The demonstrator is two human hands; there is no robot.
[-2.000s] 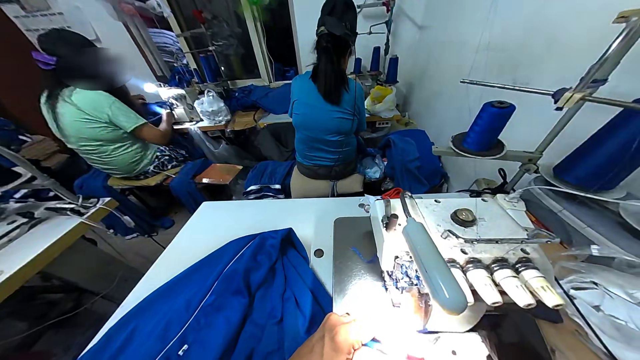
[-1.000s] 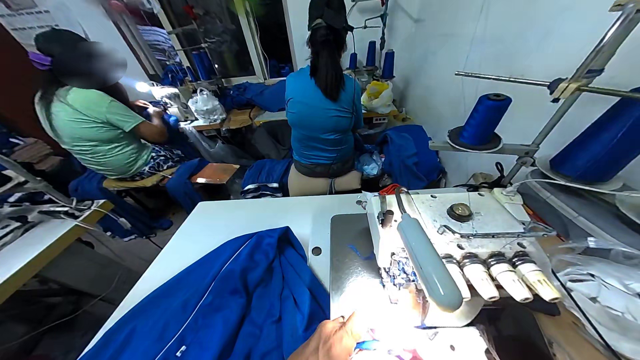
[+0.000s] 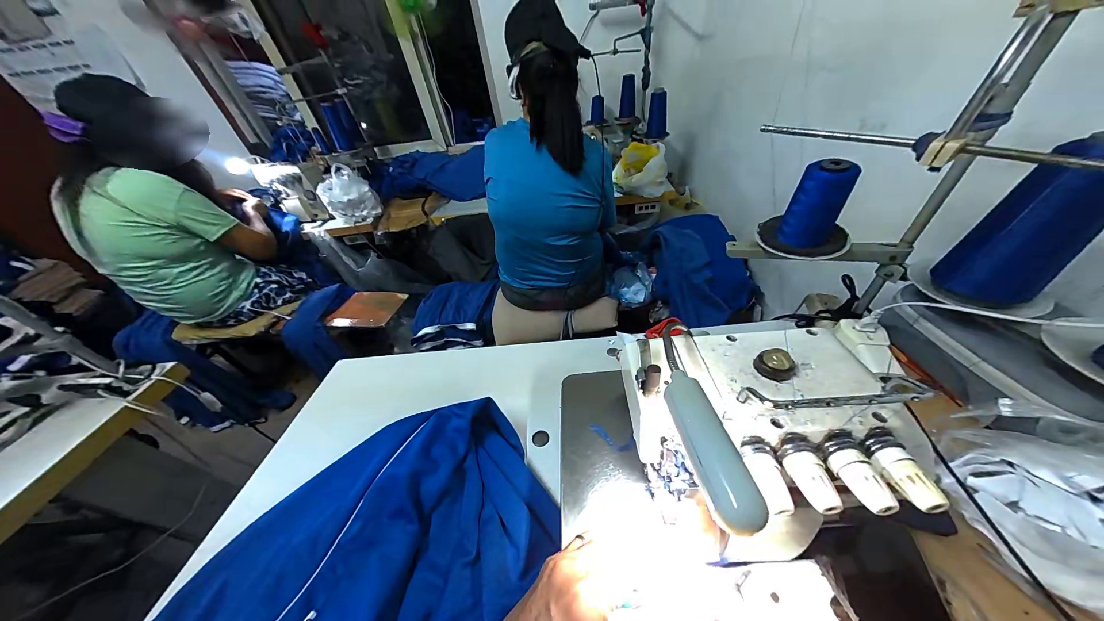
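Observation:
An overlock sewing machine (image 3: 707, 371) with several white tension knobs stands on the white table. Its grey lamp (image 3: 714, 453) throws strong glare over the needle area. My left hand (image 3: 565, 582) rests low at the front edge of the metal plate (image 3: 599, 448), just right of a blue garment (image 3: 405, 526) with white piping; whether its fingers hold fabric is lost in the glare. Under the lamp head a bit of skin, perhaps my right hand (image 3: 709, 528), shows beside the needle area, mostly washed out and hidden by the machine.
Blue thread cones (image 3: 819, 203) stand on a rack at the right, near clear plastic bags (image 3: 1026, 492). A person in a blue top (image 3: 548, 216) sits beyond the white table (image 3: 345, 405); another in a green shirt (image 3: 164, 241) works at a sewing machine on the left.

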